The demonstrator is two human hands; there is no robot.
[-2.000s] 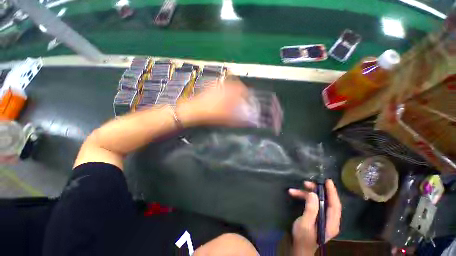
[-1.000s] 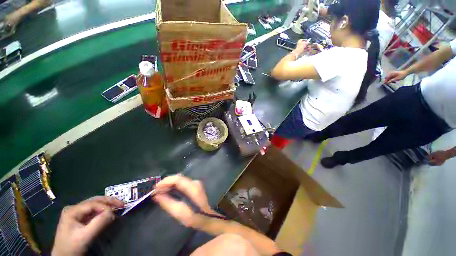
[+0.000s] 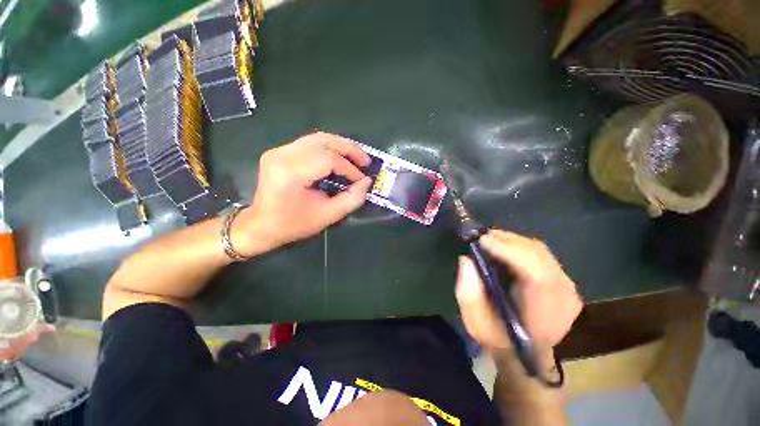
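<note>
A phone circuit board (image 3: 402, 205) lies on the dark green bench mat, its red-marked end to the right and a dark rectangle on its face. My left hand (image 3: 300, 187) pinches its left end, beside a small orange-yellow patch. A dark piece shows under these fingers, mostly hidden; I cannot tell if it is an LCD module. My right hand (image 3: 529, 291) holds the black soldering iron (image 3: 498, 293) like a pen, its tip just right of the board's red end. Stacked LCD modules (image 3: 171, 125) with orange edges stand in rows at the upper left.
A round, yellowish, hollow pot or roll (image 3: 679, 158) is at the right, with black wire rings (image 3: 667, 58) behind it. A dark box (image 3: 737, 241) is at the right edge. A small fan (image 3: 18, 308) is at the lower left. An open carton (image 3: 621, 358) is below the bench edge.
The view has swung from the neighbouring workers back down to the mat. The thin white strip between my hands is no longer seen. My right hand has moved off the board, and the iron now points at its end.
</note>
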